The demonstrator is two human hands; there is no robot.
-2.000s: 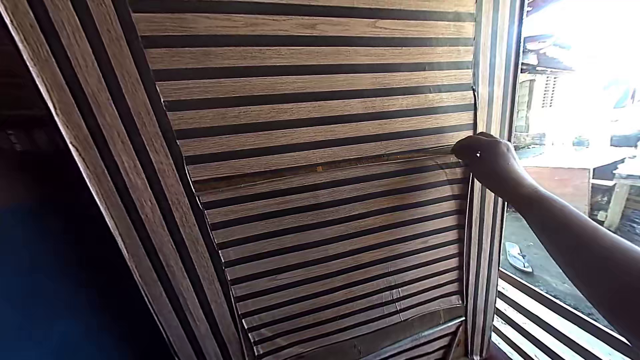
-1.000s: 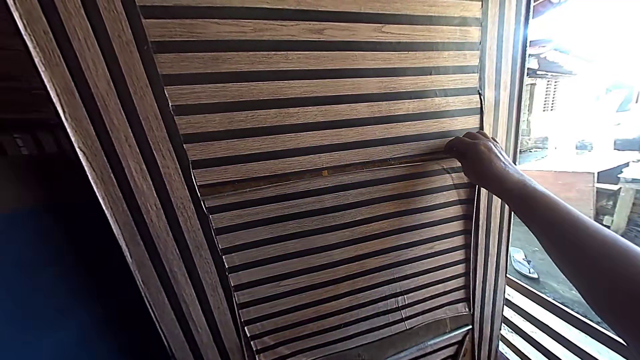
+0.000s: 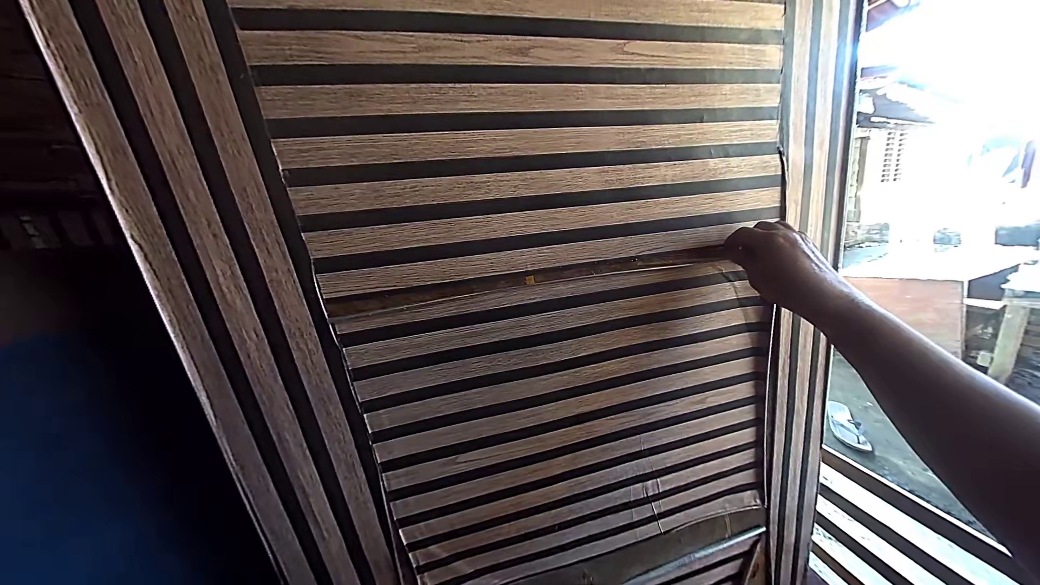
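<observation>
A door-like panel wears a covering sheet (image 3: pixel 520 150) printed with horizontal wood-grain and black stripes. A lower striped sheet (image 3: pixel 561 390), bulging and creased, lies below a narrow brown gap (image 3: pixel 530 279) of bare surface. At the right end of that gap my right hand (image 3: pixel 776 264) pinches the top right corner of the lower sheet, fingers closed near the right frame post (image 3: pixel 800 390). Further down, another bare strip (image 3: pixel 682 536) shows under the lower sheet's bottom edge. My left hand is out of view.
A slanted striped frame post (image 3: pixel 187 268) stands at the left, beside a dark area and something blue (image 3: pixel 73 455). Through the opening at right are a sandal (image 3: pixel 849 426) on the ground, a low reddish-brown block (image 3: pixel 910 313) and a striped lower panel (image 3: pixel 886 528).
</observation>
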